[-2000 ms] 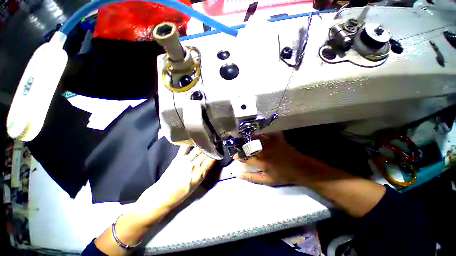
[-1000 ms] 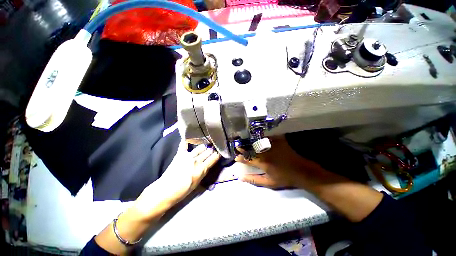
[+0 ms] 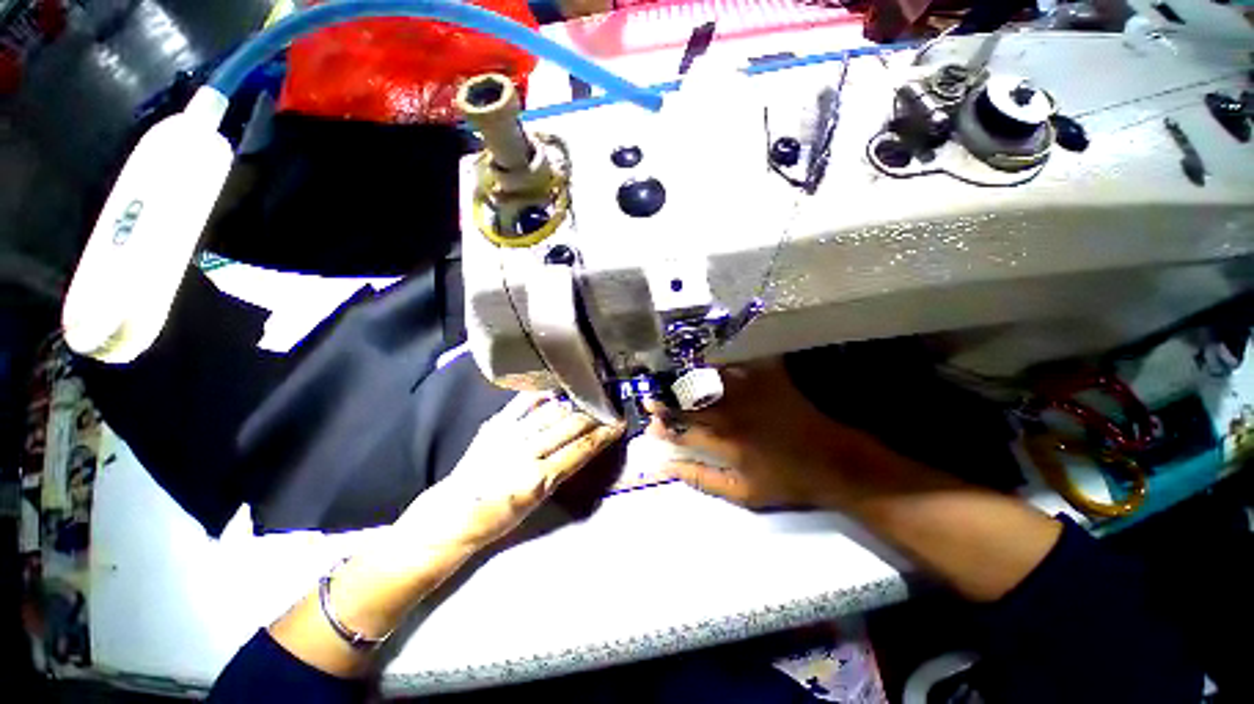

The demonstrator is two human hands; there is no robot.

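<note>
Black cut fabric [image 3: 371,399] lies left of the sewing machine [image 3: 880,261] and runs under my left hand to the needle area. My left hand [image 3: 512,461] lies flat on the fabric, fingertips at the presser foot [image 3: 638,402]. My right hand [image 3: 750,443] is at the other side of the foot, partly behind the ribbed tension knob [image 3: 699,388], its fingertips close to my left ones. What its fingers hold is hidden by the machine head and too dark to tell. More black cloth [image 3: 880,413] lies under the arm, right of my right hand.
The white lamp [image 3: 151,234] on a blue neck stands at the left. A red plastic bag [image 3: 406,62] and a pink basket [image 3: 729,30] are behind the machine. Scissors with orange loops [image 3: 1100,475] lie far right. The white table [image 3: 660,578] has a ruler-marked front edge.
My left fingertips have moved slightly right, closer to the presser foot. The black fabric beside my left hand has shifted a little and spreads nearer the wrist. My right hand has hardly moved.
</note>
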